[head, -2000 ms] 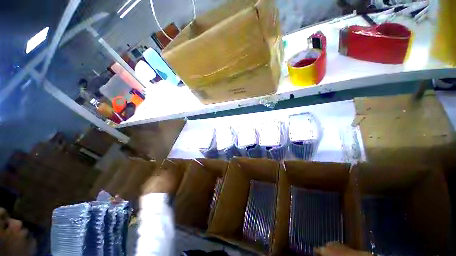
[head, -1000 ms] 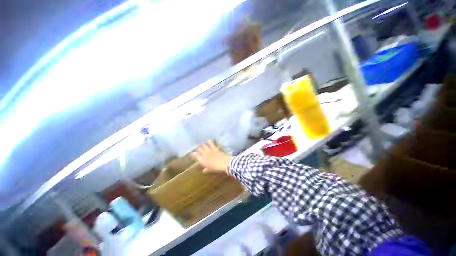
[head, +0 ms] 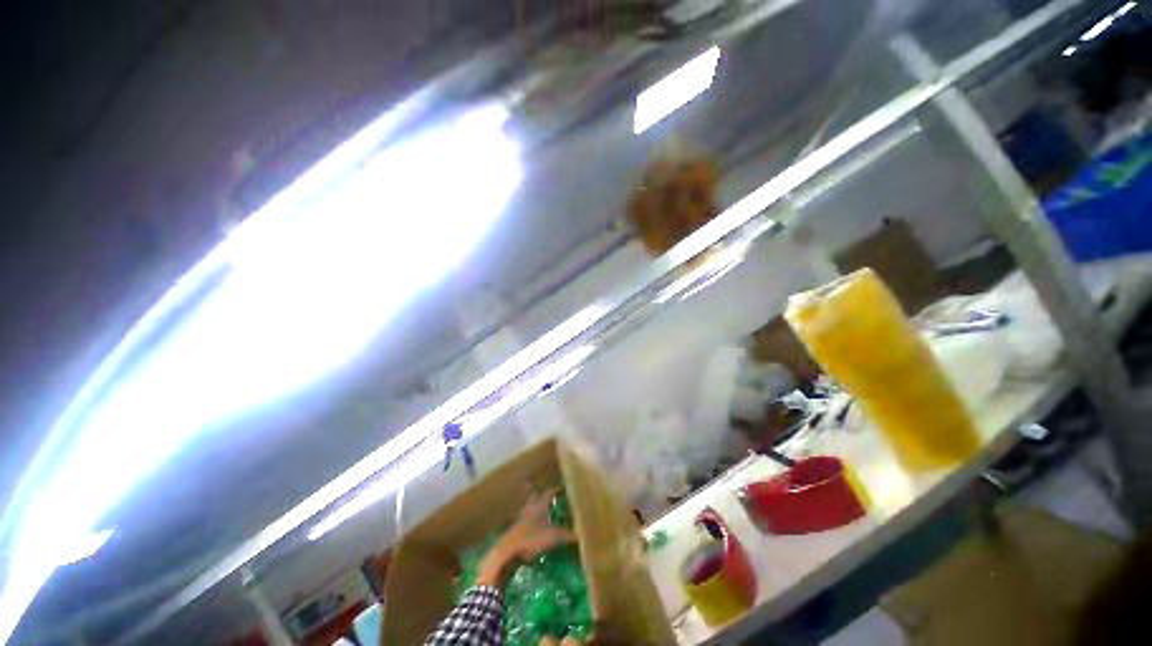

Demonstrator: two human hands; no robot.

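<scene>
An open brown carton (head: pixel 613 555) stands at the lower middle on the white shelf. Shiny bright green packets (head: pixel 550 599) lie heaped inside. My left hand (head: pixel 524 540), in a black-and-white checked sleeve, is in the carton at the packets, its fingers partly spread. Whether it grips a packet cannot be told. Fingertips at the bottom edge, seemingly my right hand (head: pixel 564 641), show below the packets; the rest of that hand is cut off, and its hold cannot be seen.
On the white shelf (head: pixel 802 555), right of the carton, are a red-and-yellow tape roll (head: pixel 720 583), a red one (head: pixel 806 496) and a tall yellow stack (head: pixel 884 372). A metal post (head: pixel 1030 234) and a blue item (head: pixel 1112 202) are at the right. Bright lights hang above.
The view has risen from the row of cartons to the shelf. My right hand, earlier at the supply carton's rim, is now mostly out of view. My left hand has come into the carton, whose green packets now show.
</scene>
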